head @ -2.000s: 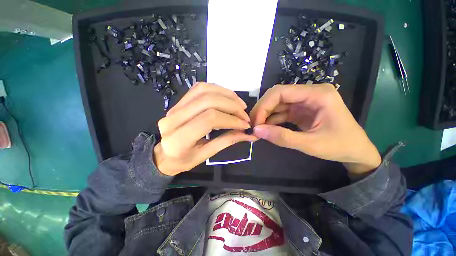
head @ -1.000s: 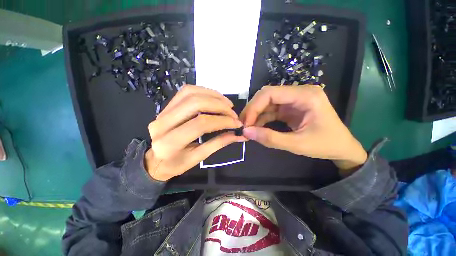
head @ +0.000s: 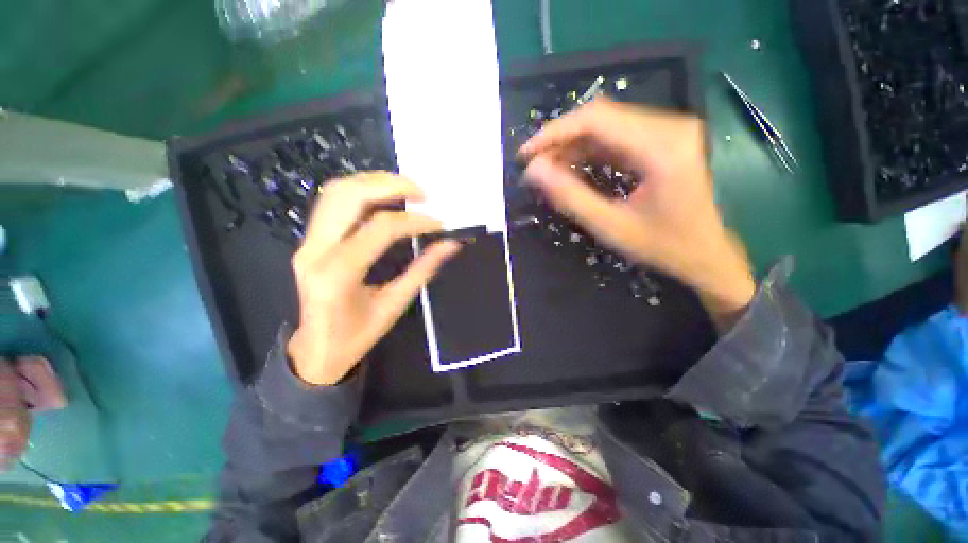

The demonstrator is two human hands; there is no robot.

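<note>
Small dark parts with shiny ends lie piled in the left [head: 281,175] and right [head: 616,255] of the black foam tray [head: 594,361]. A long white strip [head: 446,106] lies over its middle. A white-bordered black rectangle [head: 472,308] is at its lower end. My left hand [head: 356,270] is at the rectangle's upper left, thumb and forefinger close together; a thin dark piece shows by the tips, but whether it is held is unclear. My right hand [head: 642,191] is blurred, over the right pile, fingertips beside the strip; its grip is not clear.
Tweezers [head: 759,122] lie right of the tray. A second tray of dark parts [head: 902,95] is at the upper right, with white paper [head: 936,226] below it. Blue clothing of another person [head: 913,414] is at right. A white plug [head: 29,295] and a pink object [head: 40,382] are at left.
My hands have separated: the right moved up and right over the right pile, the left shifted left. More of the bordered rectangle shows. The view has shifted and tilted.
</note>
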